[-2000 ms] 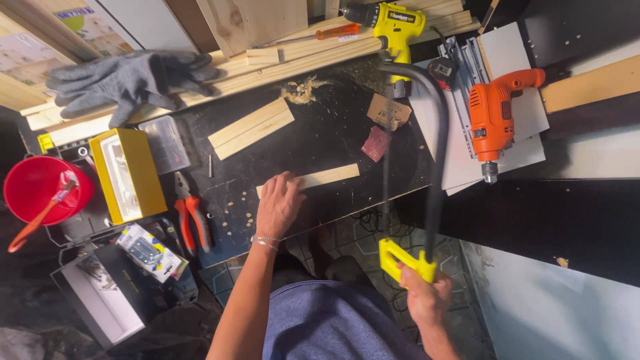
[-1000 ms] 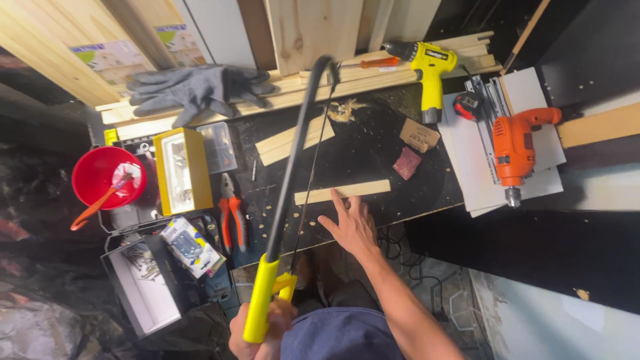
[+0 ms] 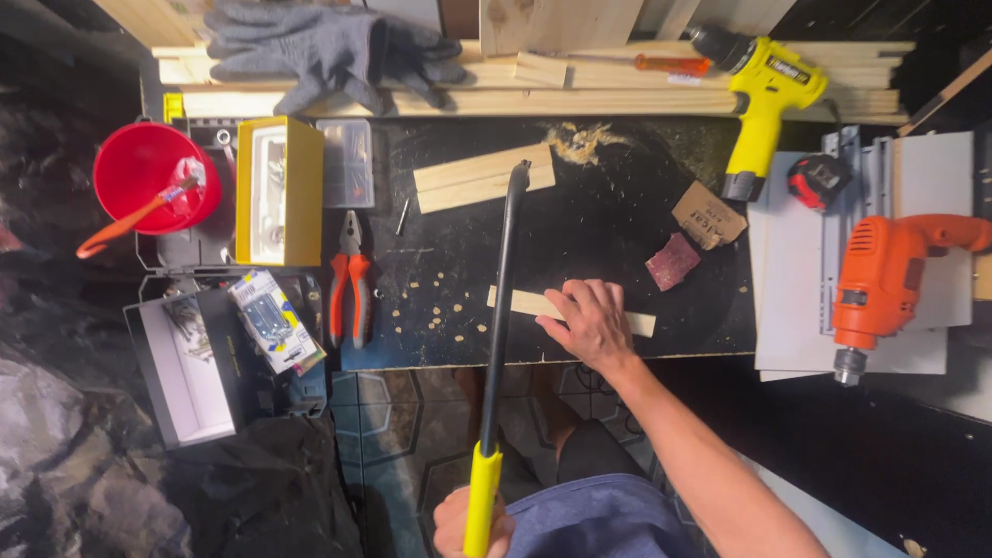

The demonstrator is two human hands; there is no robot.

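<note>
My left hand grips the yellow handle of a hacksaw. Its black frame points up and away over the dark worktop, seen almost edge-on; the blade cannot be made out. My right hand is on a narrow wooden strip near the worktop's front edge, fingers over its far side and thumb on the near side. The strip's two ends show to either side of the hand. Farther back, two pale wood pieces lie side by side, partly behind the saw's tip.
Pliers, a yellow box and a red bucket stand left. Gloves lie on boards at the back. A yellow drill, tape measure, orange drill and sandpaper are right.
Two seconds ago my right hand held the hacksaw and my left hand was on the strip; the hands have swapped. Since one second ago, my right hand has closed over the strip.
</note>
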